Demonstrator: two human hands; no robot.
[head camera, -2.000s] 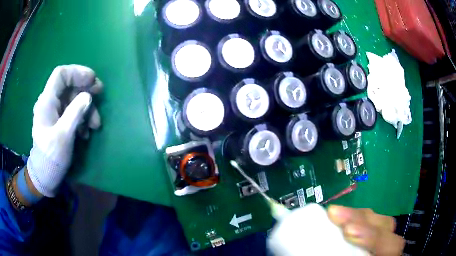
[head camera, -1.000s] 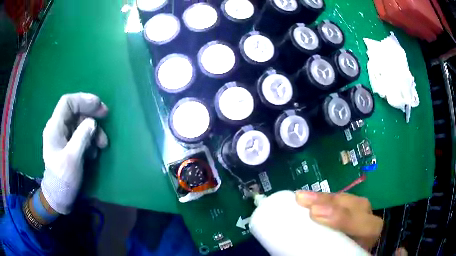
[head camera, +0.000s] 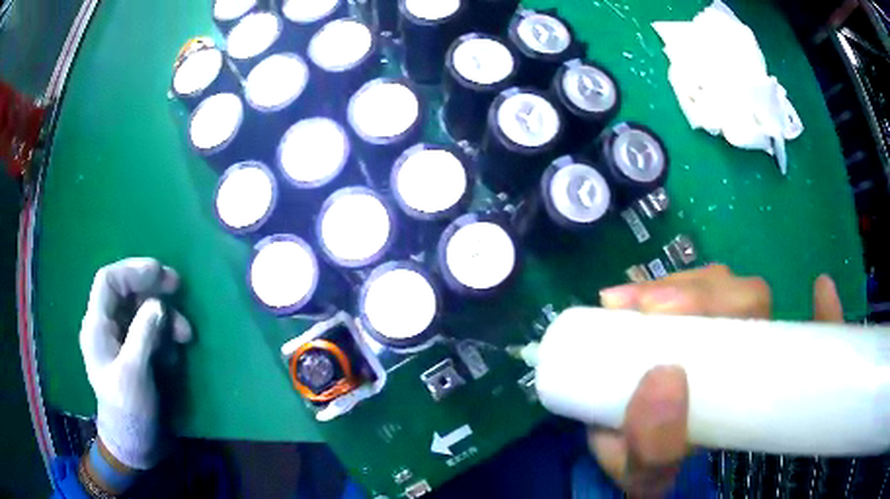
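Note:
My right hand (head camera: 656, 429) is bare and grips the white glue bottle (head camera: 722, 378), which lies almost level over the right front of the capacitor board. Its tip with the pale green hub (head camera: 529, 353) points left; the thin needle can be made out only faintly. The green capacitor board (head camera: 507, 400) carries rows of tall black electrolytic capacitors (head camera: 399, 304) with pale tops. A toroidal inductor (head camera: 320, 370) with orange winding sits at its left front corner. A screw terminal (head camera: 443, 380) lies between inductor and bottle. My left hand (head camera: 127, 361), in a white knit glove, is half curled left of the board, holding nothing visible.
The board lies on a green mat (head camera: 107, 185). A crumpled white cloth (head camera: 724, 83) lies on the mat at the upper right. A pale edge with a red stripe (head camera: 27, 292) runs down the left. Dark metal racks (head camera: 871, 185) stand at the far right.
The board has turned and its capacitors appear further left. The bottle has swung from slanting to nearly level. My left hand appears lower. The red-orange slab at the upper right is out of view.

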